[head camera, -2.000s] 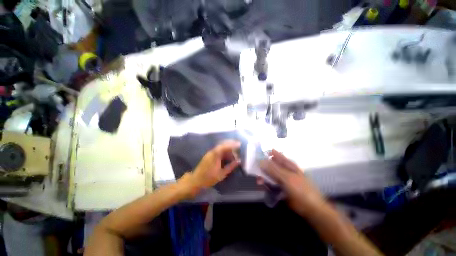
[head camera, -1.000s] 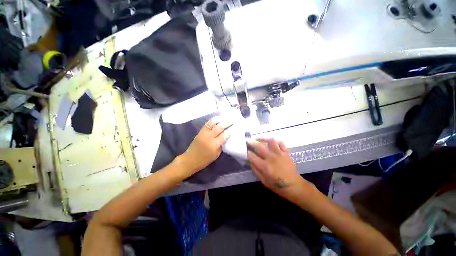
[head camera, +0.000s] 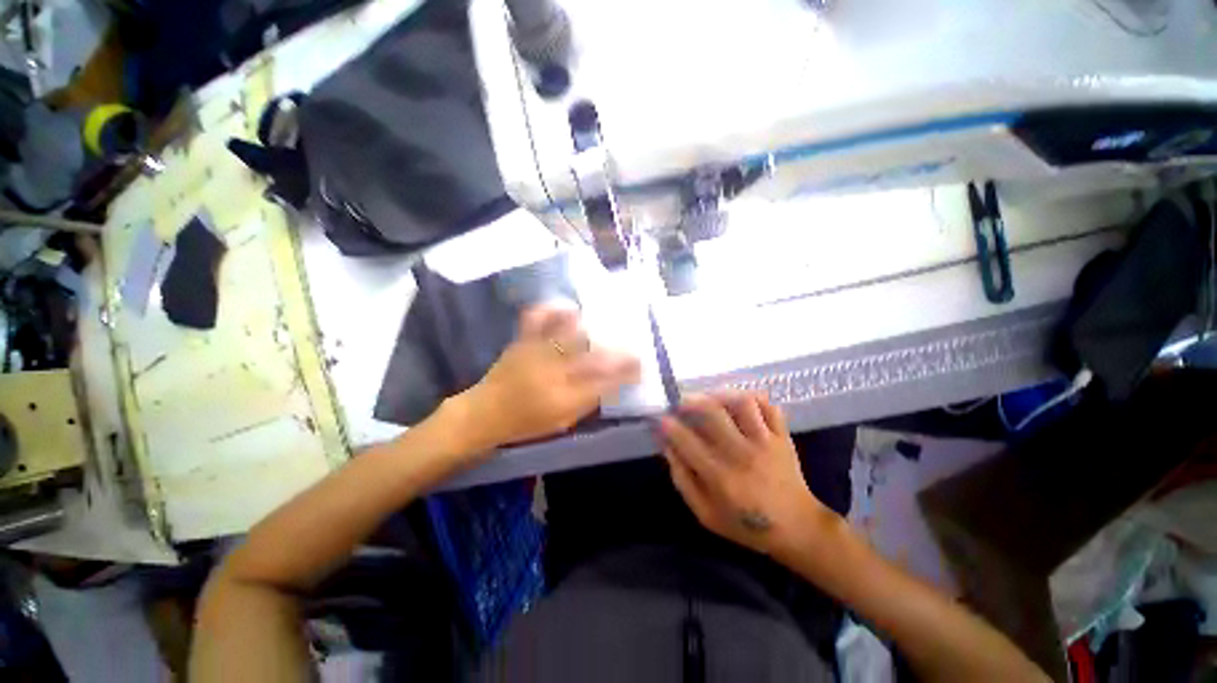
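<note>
A dark grey cut panel (head camera: 447, 331) lies left of the needle with a white strip (head camera: 617, 320) on it, close to the presser foot (head camera: 617, 244) of the white sewing machine (head camera: 854, 80). My left hand (head camera: 550, 376) lies on the panel and strip, fingers spread, slightly blurred. My right hand (head camera: 731, 460) is at the table's front edge, its fingertips pinching the near end of the strip, where a narrow dark edge shows. The exact stitching point is washed out by the lamp.
Dark grey pieces (head camera: 400, 134) are piled behind the panel. Thread snips (head camera: 990, 243) and a dark pouch (head camera: 1134, 294) lie at the right. A dark scrap (head camera: 194, 272) is on the cream side table (head camera: 227, 414). A blue basket (head camera: 487, 554) and cardboard box (head camera: 994, 520) are below.
The view has shifted, moving the machine up and left in the picture. The strip now extends nearer the front edge, and my right hand has moved to its near end. My left hand remains on the work.
</note>
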